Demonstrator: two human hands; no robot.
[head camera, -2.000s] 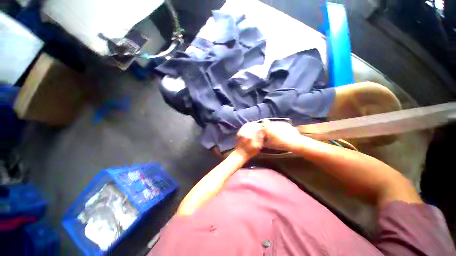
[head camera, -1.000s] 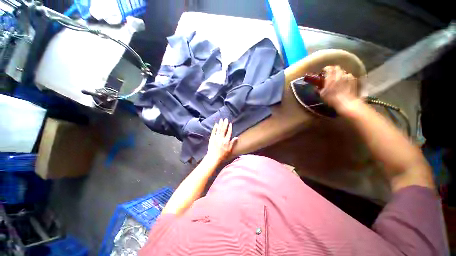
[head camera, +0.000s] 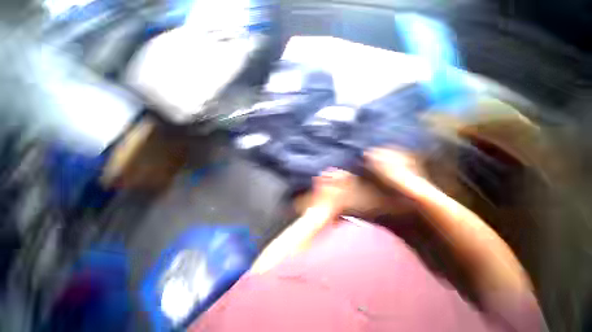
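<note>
The frame is heavily blurred. The dark blue-grey garment (head camera: 298, 152) lies heaped over the pale table and the left part of the tan padded form (head camera: 506, 120). My left hand (head camera: 334, 186) is at the garment's near edge. My right hand (head camera: 389, 162) is beside it, a little farther right, also at the cloth. Blur hides the fingers of both hands, so whether they grip the cloth cannot be told. A dark reddish-brown shape, possibly the iron (head camera: 493, 150), shows on the right of the form, apart from my hands.
A bright blue strip (head camera: 431, 45) stands behind the form. The pale table (head camera: 363, 61) lies beyond the garment. At left are another white-topped station (head camera: 188, 78) and a cardboard box (head camera: 133, 155). A blue crate (head camera: 237, 256) with whitish contents is on the grey floor.
My right hand has left the iron and moved left to the garment, close to my left hand. The camera view has shifted, and blur has increased.
</note>
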